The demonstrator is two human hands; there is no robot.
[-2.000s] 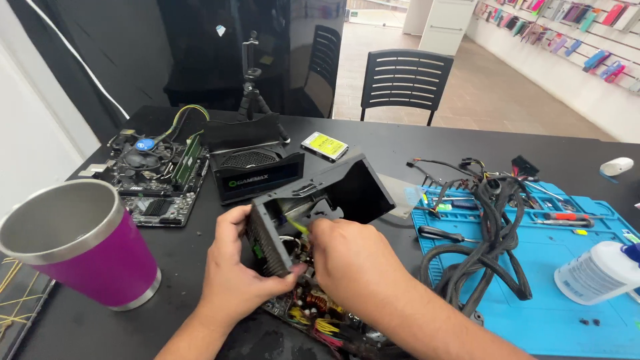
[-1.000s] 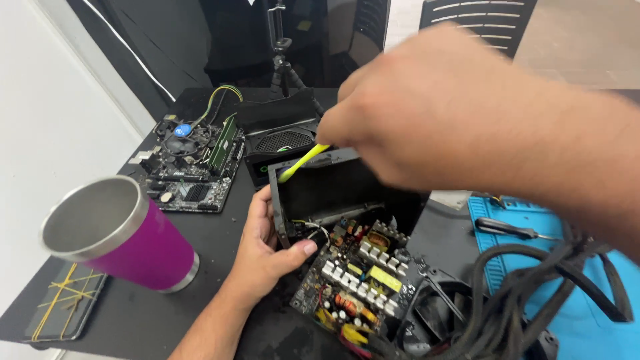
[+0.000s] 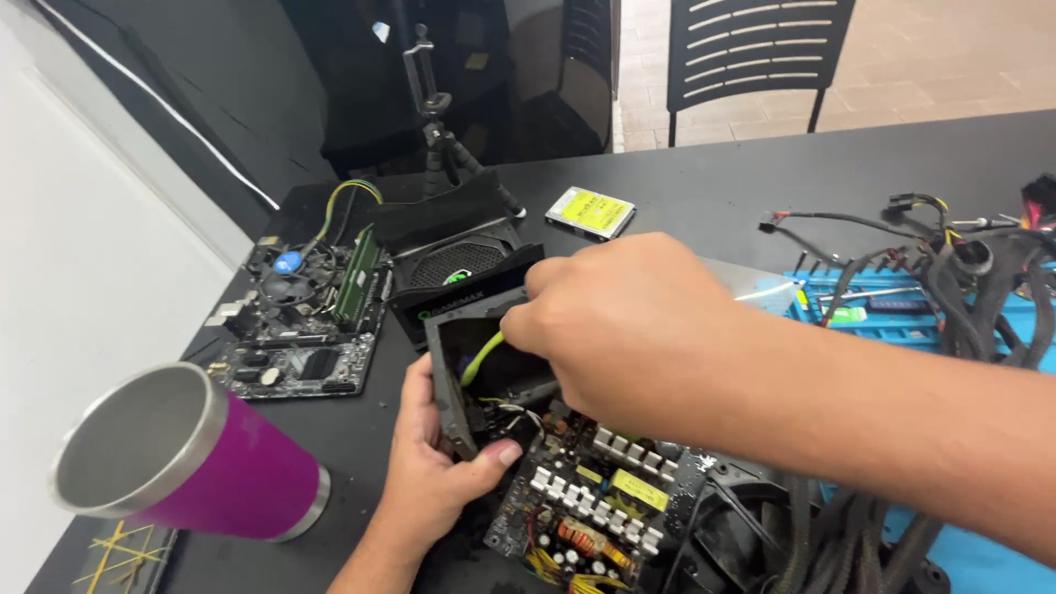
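Note:
My left hand (image 3: 450,462) grips the edge of a black metal power supply housing (image 3: 452,396), its thumb over the near rim. My right hand (image 3: 619,322) holds a yellow-green tool (image 3: 485,356), whose end reaches inside the housing; the tip is hard to make out. Just below the housing lies the power supply circuit board (image 3: 590,503), with silver heatsinks, a yellow transformer and coils. Thin wires (image 3: 520,412) run between the board and the housing. A black cooling fan (image 3: 734,528) lies right of the board, partly hidden by my right forearm.
A purple tumbler (image 3: 247,470) stands at left, beside a motherboard (image 3: 305,313). Behind the housing are a vented metal cover (image 3: 454,256), a small tripod (image 3: 437,124) and a hard drive (image 3: 591,213). Thick black cables (image 3: 957,289) cross a blue work mat (image 3: 899,330) at right.
My right hand has moved lower, and the tool's end now sits deeper inside the housing than one second ago. My left hand still holds the housing. The view has shifted.

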